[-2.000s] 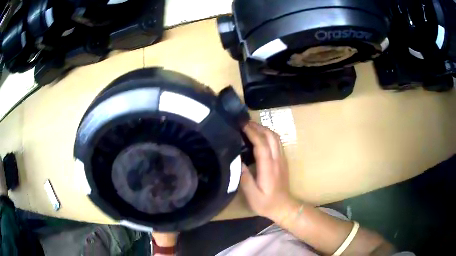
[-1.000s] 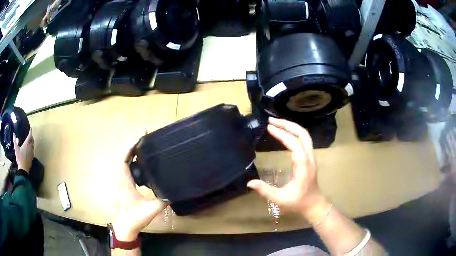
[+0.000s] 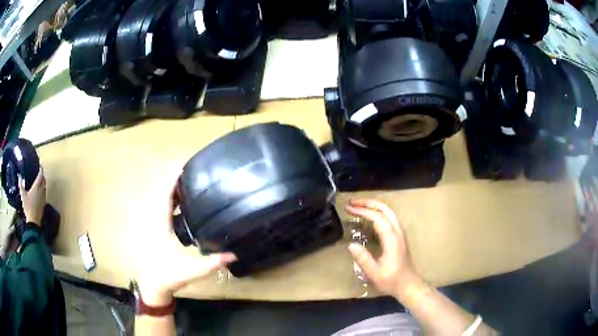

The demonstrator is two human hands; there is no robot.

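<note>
A black portable fan [image 3: 259, 190] stands on the tan bench in front of me, slightly turned. Its smooth rounded head is towards me and its base [image 3: 288, 243] is below. My left hand [image 3: 177, 252] is at the fan's left side, with its thumb on the base's near left corner and its fingers partly hidden behind the fan. My right hand [image 3: 383, 252] is off the fan to its right, fingers apart and holding nothing.
Another fan with an "Orashare" ring [image 3: 406, 98] stands just behind. More fans stand at back left [image 3: 223, 39] and right [image 3: 518, 98]. A small white item [image 3: 86, 251] lies left. A neighbour's hand [image 3: 34, 193] touches a fan at far left. A metal post [image 3: 484, 39] rises behind.
The fan's head has tilted, so its rounded side shows instead of the flat face. My right hand has come away from the pivot knob and moved slightly down.
</note>
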